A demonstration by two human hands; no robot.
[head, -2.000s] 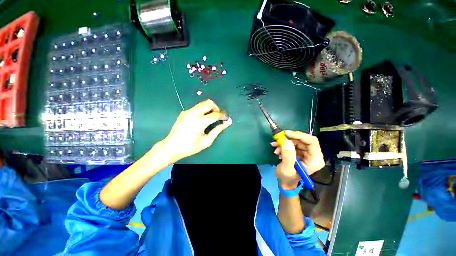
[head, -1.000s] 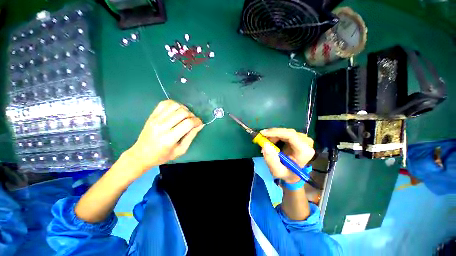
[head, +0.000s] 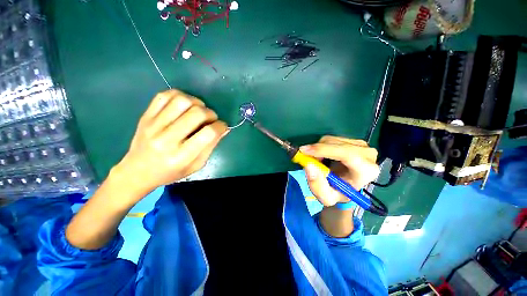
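A small round circuit board [head: 248,110] lies on the green mat [head: 190,133] in front of me. My left hand [head: 179,133] is closed on thin silvery solder wire [head: 145,48], which runs down from the top left. The wire's curved end passes from my fingertips to the board's lower edge. My right hand [head: 341,167] holds the yellow and blue soldering iron [head: 313,164] like a pen. Its metal tip is at the board's lower edge, beside the wire end; whether they touch is too small to tell.
Beyond the board lie a pile of red-wired components [head: 196,13], a single one [head: 186,55] and black lead wires [head: 297,51]. A blister tray [head: 34,115] is at the left. The iron stand [head: 430,104] and a tin [head: 416,20] are at the right, with fan's edge at top.
The view has moved closer to the board. The iron tip has come from the board's right to its lower edge. Earlier my left hand was near the mat's middle without the board showing.
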